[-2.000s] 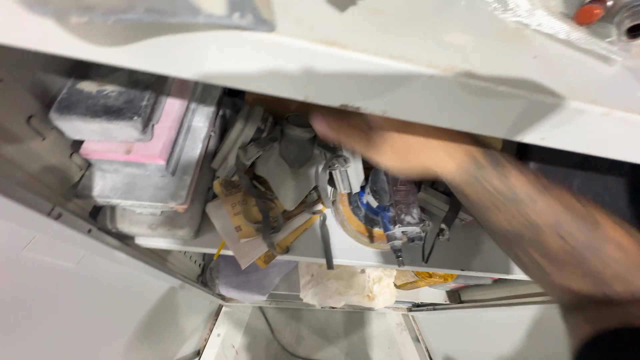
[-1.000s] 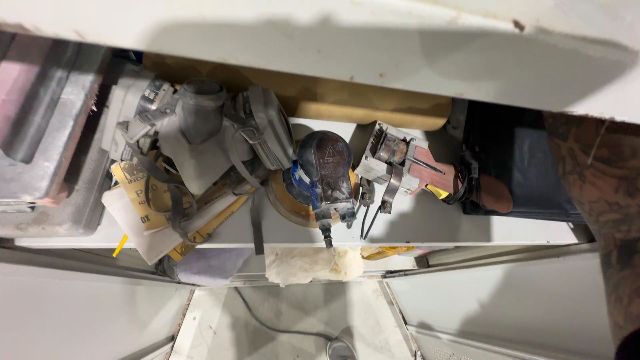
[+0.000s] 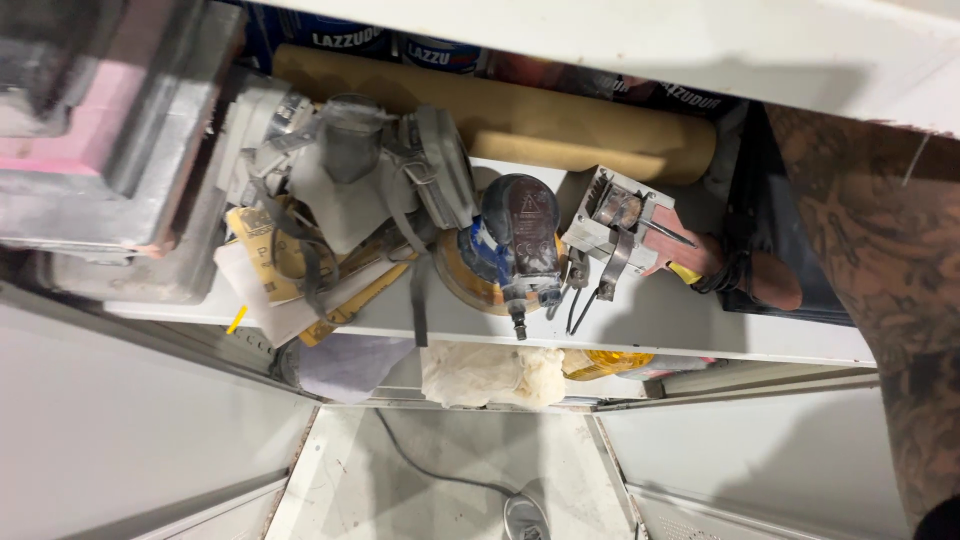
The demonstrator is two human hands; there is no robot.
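Observation:
My right forearm reaches up along the right edge, and its hand is hidden beyond the upper shelf's edge; what it holds cannot be told. Beside the arm lies a black flat case [image 3: 795, 255]. Left of it is a metal-framed hand tool [image 3: 619, 217] with a wooden handle and a dark cord wound round it. An air-powered orbital sander [image 3: 521, 225] sits in the middle of the shelf. A grey half-mask respirator [image 3: 352, 157] rests beside it, over yellow sandpaper sheets [image 3: 262, 259]. My left hand is out of view.
Behind the tools lies a brown paper roll [image 3: 570, 116], with blue cans [image 3: 439, 54] beyond it. Dusty boxes [image 3: 142, 202] are stacked at left. The upper shelf's white edge [image 3: 675, 45] overhangs. Lower down are a cream cloth [image 3: 491, 375], open cabinet doors [image 3: 135, 427] and a floor cable [image 3: 435, 472].
My right hand, earlier over the shelf near the respirator, has moved right and out of sight. The view has come closer to the shelf, and the paper roll and cans show more.

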